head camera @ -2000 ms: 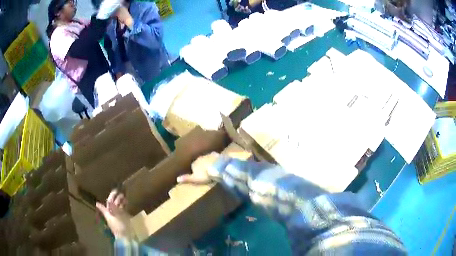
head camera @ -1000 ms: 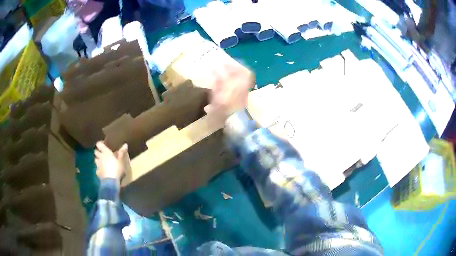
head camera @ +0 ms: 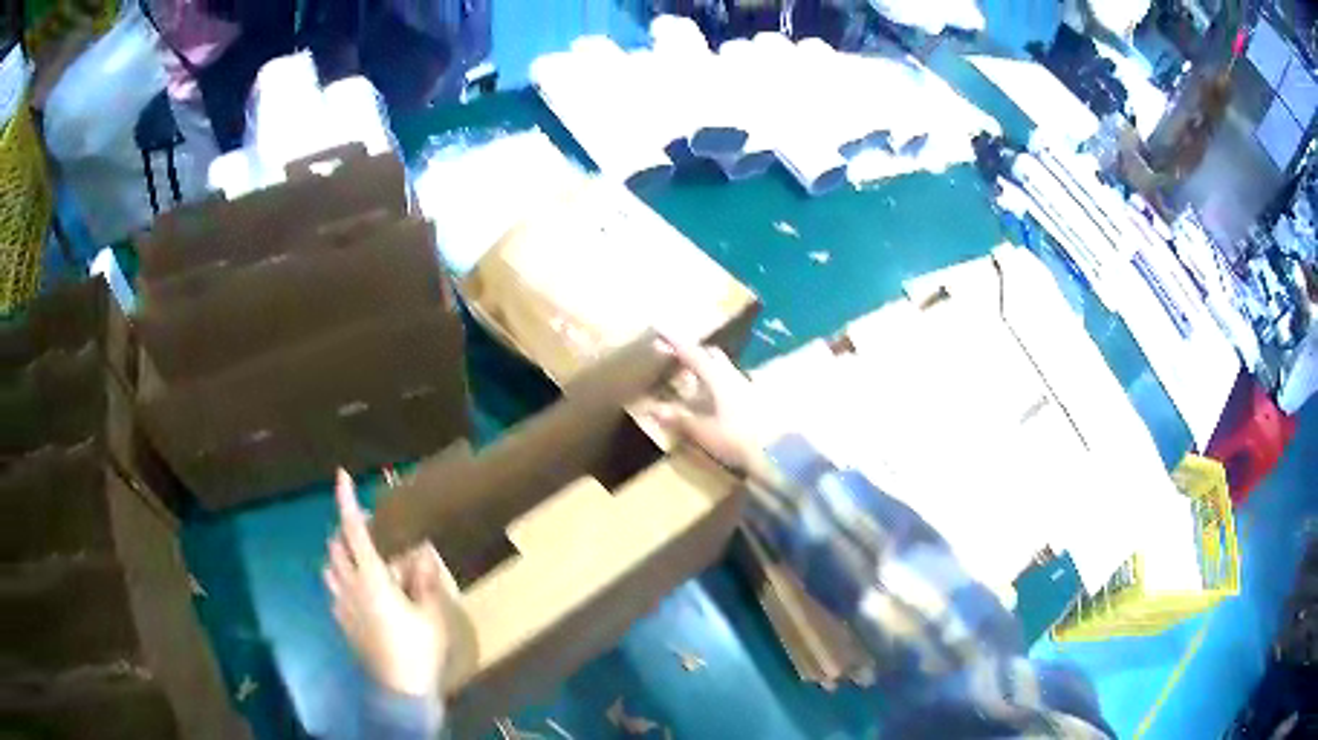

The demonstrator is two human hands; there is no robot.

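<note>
A long open-topped brown carton stands in front of me on the green table, slanting from lower left to upper right. Its tall tabbed back panel is up and a tab sticks up from its front edge. My left hand is at its near left end, thumb and fingers around the end panel. My right hand holds its far right end, fingers at the top corner. A blank stack, very pale under the light, lies to the right.
Rows of open cartons stand at back left and far left. A wrapped bundle lies beyond the carton. White tubes lie across the green table. A yellow crate is at right. Scraps lie in front.
The carton's right end has closed up under my right hand. My left hand has stayed at the left end. The view has shifted, and the carton now sits farther right in it.
</note>
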